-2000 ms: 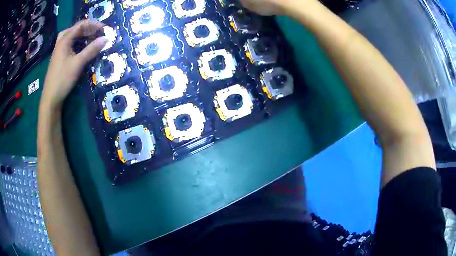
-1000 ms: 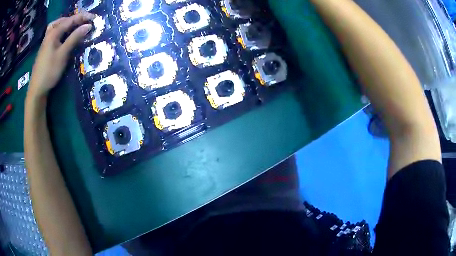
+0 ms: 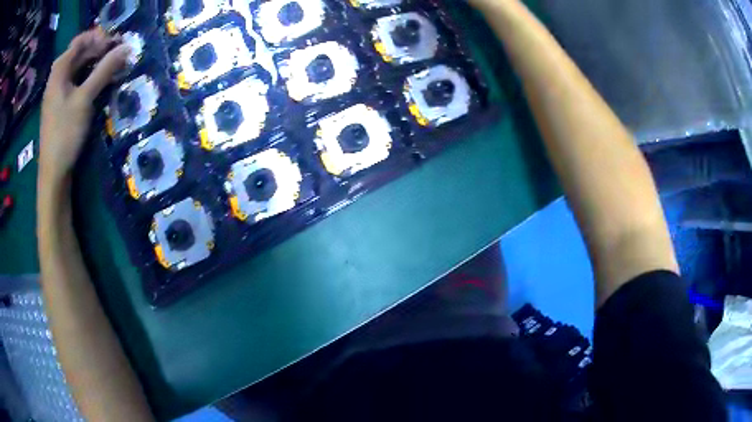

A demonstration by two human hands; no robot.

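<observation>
The black module tray (image 3: 346, 194) lies tilted on the green bench, with silver modules in rows, each with a dark round centre and orange edge. One silver module (image 3: 354, 138) sits near its front edge. My left hand (image 3: 78, 78) is bare, at the tray's left edge. Its thumb and bent fingers are at a silver module (image 3: 130, 49) that they partly cover; whether they grip it is unclear. My right forearm reaches up past the tray's right side, and my right hand is cut off by the top edge.
A second black tray (image 3: 18, 62) is at the far left. A small white label (image 3: 25, 155) and bits of red handles (image 3: 6, 188) lie below it. A clear tray (image 3: 37, 346) stands lower left. Translucent grey trays (image 3: 643, 62) are upper right. Blue floor shows beyond the bench edge.
The tray and my left hand appear shifted left in the view. My right hand, partly visible at the top two seconds ago, is out of the picture. Glare on the modules has changed.
</observation>
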